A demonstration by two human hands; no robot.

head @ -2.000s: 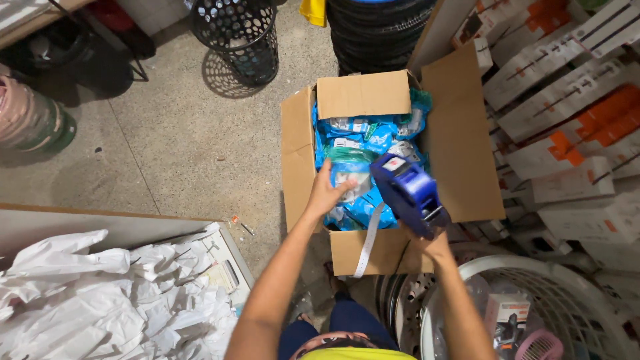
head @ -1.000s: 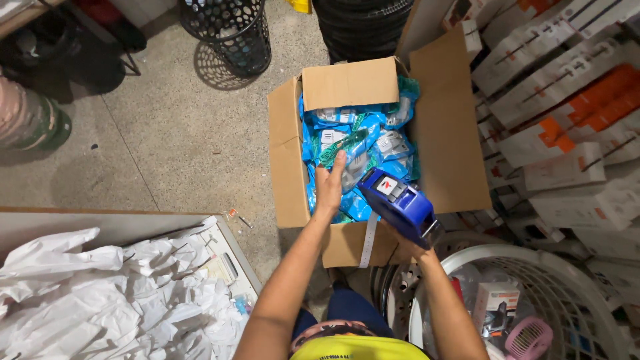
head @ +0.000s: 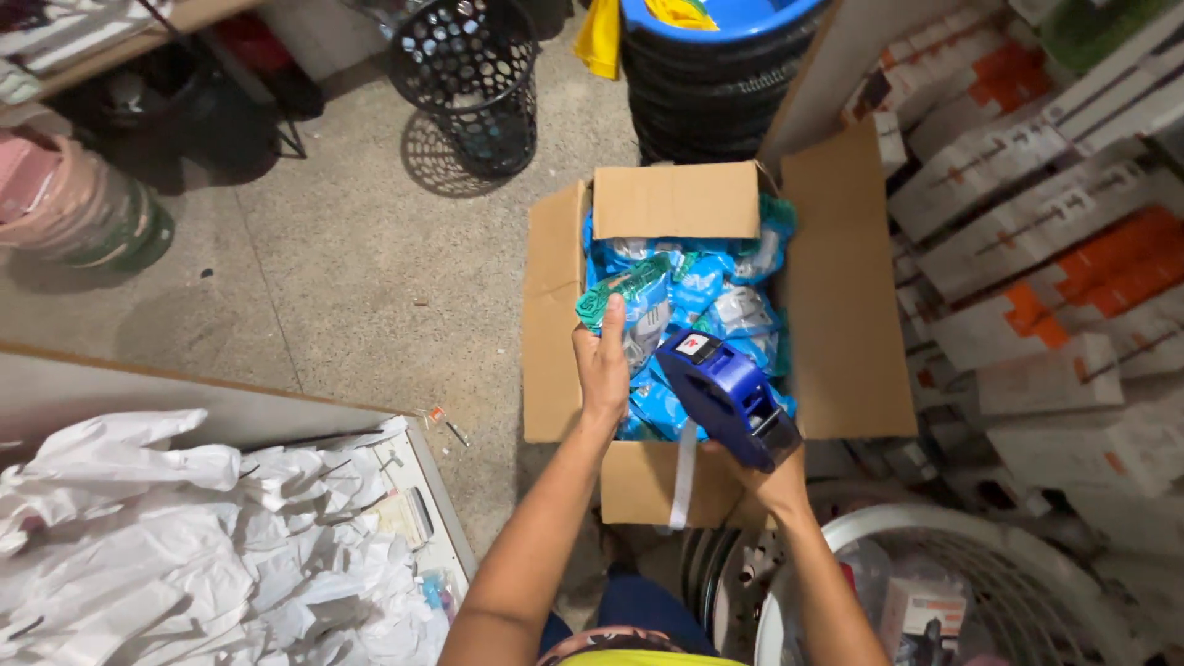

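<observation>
A clear plastic packet with a green and blue print is gripped by my left hand, over the left part of an open cardboard box. My right hand holds a blue price labeling gun above the box's near right part. From the labeler a white strip of labels hangs down across the near flap. Several blue and clear packets fill the box, with the far flap folded partly over them. The fingers of my right hand are mostly hidden beneath the labeler.
Black perforated basket stands on the floor ahead. Beyond the box rises a black stack topped by a blue basin. White bags lie in a bin at lower left. Stacked cartons line the right; a white basket is at lower right.
The held packet and my left hand were lower over the box's middle two seconds ago; they are now nearer its left side. The labeler stays in my right hand.
</observation>
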